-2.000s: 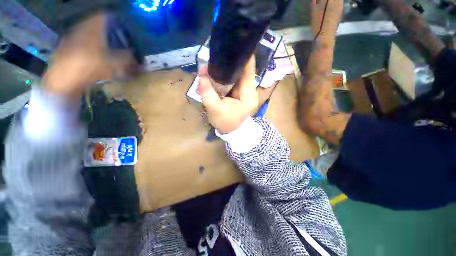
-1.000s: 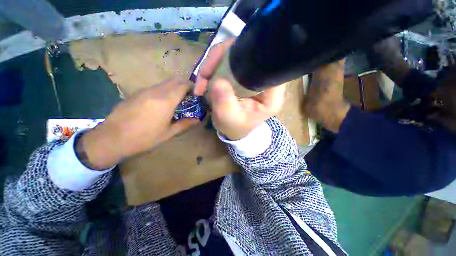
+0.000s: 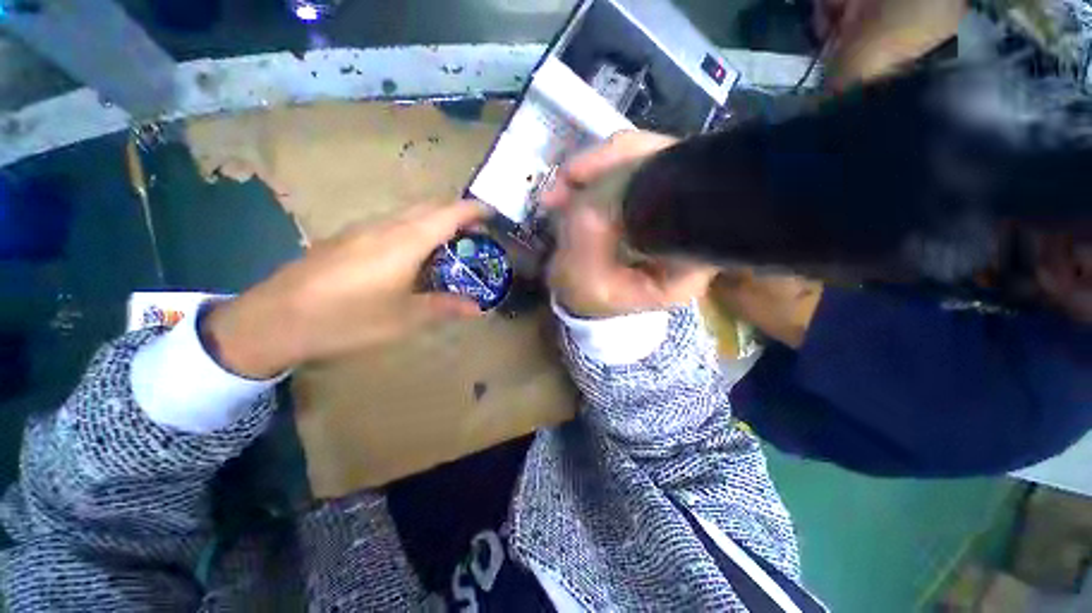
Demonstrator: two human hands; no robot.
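My left hand holds a small round dark unit between thumb and fingers, over the cardboard sheet. Its open face shows fine blue and bright detail. My right hand grips the electric screwdriver, a large blurred black cylinder that lies tilted across the right of the picture. Its tip is hidden or too blurred to see, just right of the unit. The silver-white screw feeder stands behind my right hand.
A pale worn rail runs across the back. A white packet lies at the left, partly behind my left wrist. A coworker's navy sleeve is close on the right, and a coworker's hand shows at the top right.
My left hand has come from the upper left to the cardboard with the unit. In the last second, my right hand and the screwdriver have shifted right, uncovering the unit's face and more of the feeder.
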